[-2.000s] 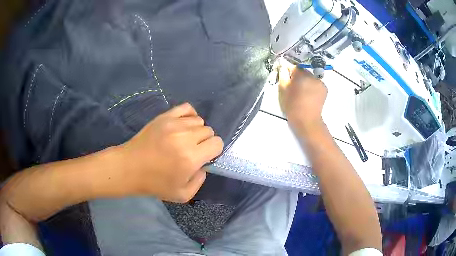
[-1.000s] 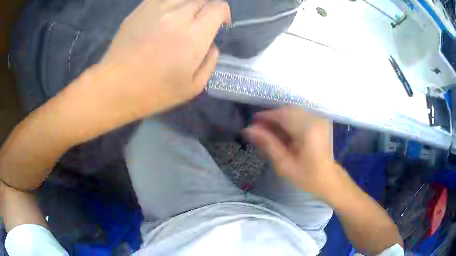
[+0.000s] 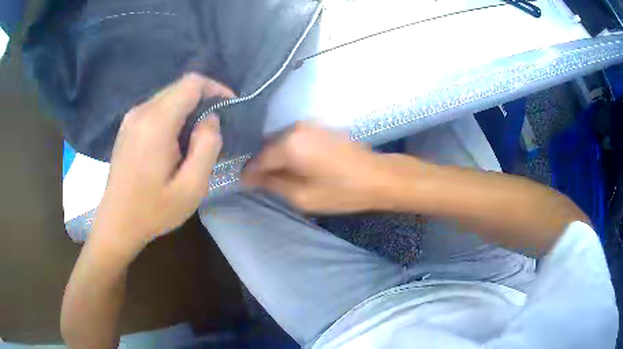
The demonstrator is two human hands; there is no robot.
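The dark grey garment (image 3: 150, 41) lies on the white table at the upper left. A metal zipper (image 3: 273, 76) runs along its right edge and curves down to my left hand. My left hand (image 3: 167, 153) grips the zipper edge of the cloth between thumb and fingers. My right hand (image 3: 294, 167) is blurred, just right of my left hand, over the table's front edge at the garment's lower edge. Its fingers are bent together; whether they hold cloth cannot be told.
The measuring strip (image 3: 478, 95) follows the curved front edge of the white table (image 3: 382, 68). Black thread snips (image 3: 524, 7) lie at the top right, partly cut off. A brown board (image 3: 164, 279) is at the lower left. My grey trousers (image 3: 273, 252) are below the table edge.
The view has shifted down and left, and the machine head is out of the picture. My right hand left the needle area, passed below the table edge, and is now close to my left hand.
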